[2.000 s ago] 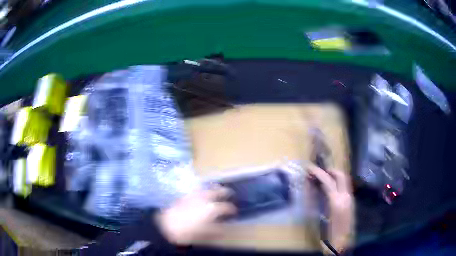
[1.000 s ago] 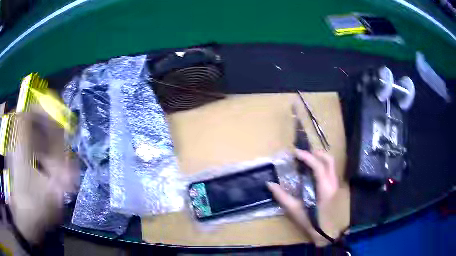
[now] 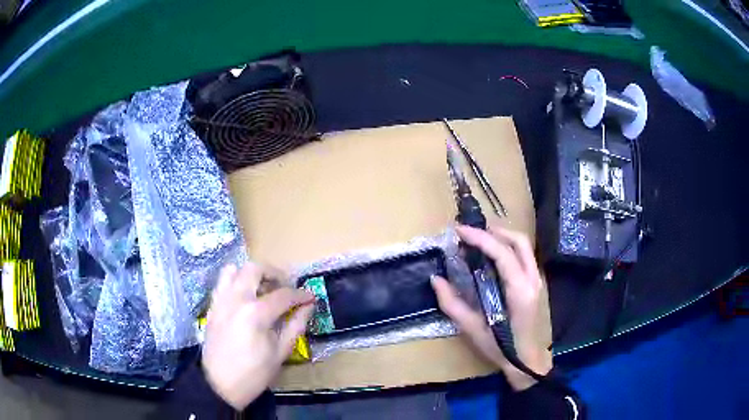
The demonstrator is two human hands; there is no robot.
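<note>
A black case [image 3: 380,294] lies on bubble wrap on the cardboard mat [image 3: 345,193], with a green circuit board [image 3: 320,305] at its left end. My left hand [image 3: 250,332] is at that end, fingertips pinched by the board, holding a yellow-edged battery cell [image 3: 300,351] mostly hidden under the hand. Any thin leads are too small to make out. My right hand [image 3: 501,299] holds a black soldering iron [image 3: 486,275], its tip pointing up and away, and its thumb is by the case's right end.
Tweezers [image 3: 476,168] lie on the mat. A solder feeder [image 3: 595,180] with a spool stands right. A round-grilled fan [image 3: 255,123] stands at the back left. Bubble-wrap bags [image 3: 176,221] and yellow-edged cell stacks [image 3: 20,291] lie left. A joined unit [image 3: 567,11] lies on the green belt.
My left hand has moved from the cell stacks at the left to the case's board end, now with a cell. My right hand still holds the iron beside the case. The view has shifted.
</note>
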